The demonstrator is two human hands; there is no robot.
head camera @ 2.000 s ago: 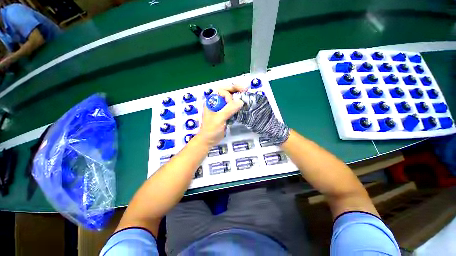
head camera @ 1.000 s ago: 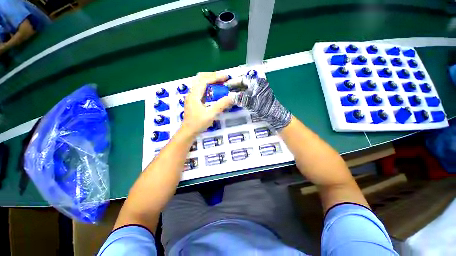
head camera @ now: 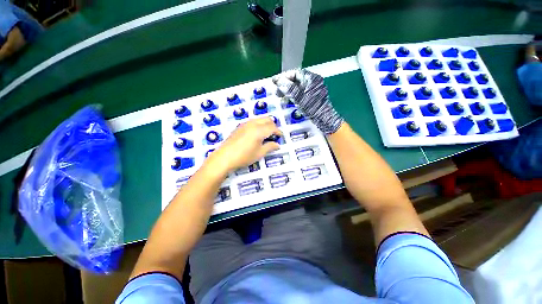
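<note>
The near white foam tray [head camera: 172, 195] holds blue fitted units with dark tops in its far and left pockets and bare silver motors [head camera: 279, 179] in its near pockets. My bare left hand [head camera: 245, 145] is over the tray's middle, its thumb and fingers around a fitted unit [head camera: 272, 138] at a pocket. My right hand [head camera: 308, 98], in a grey-black striped glove, is over the tray's far right corner with curled fingers; whether it holds anything is hidden. A clear plastic bag of blue parts [head camera: 74, 190] lies left of the tray.
A second foam tray [head camera: 389, 133] of blue fitted units lies to the right. A pale upright post [head camera: 295, 35] stands beyond the near tray. A dark appliance housing [head camera: 274, 27] is on the green conveyor behind the post. Other people's arms show at far left and far right.
My hands have moved apart. My left hand has gone down to the tray with the fitted unit; my right hand has moved to the far right corner. The housing has shifted behind the post.
</note>
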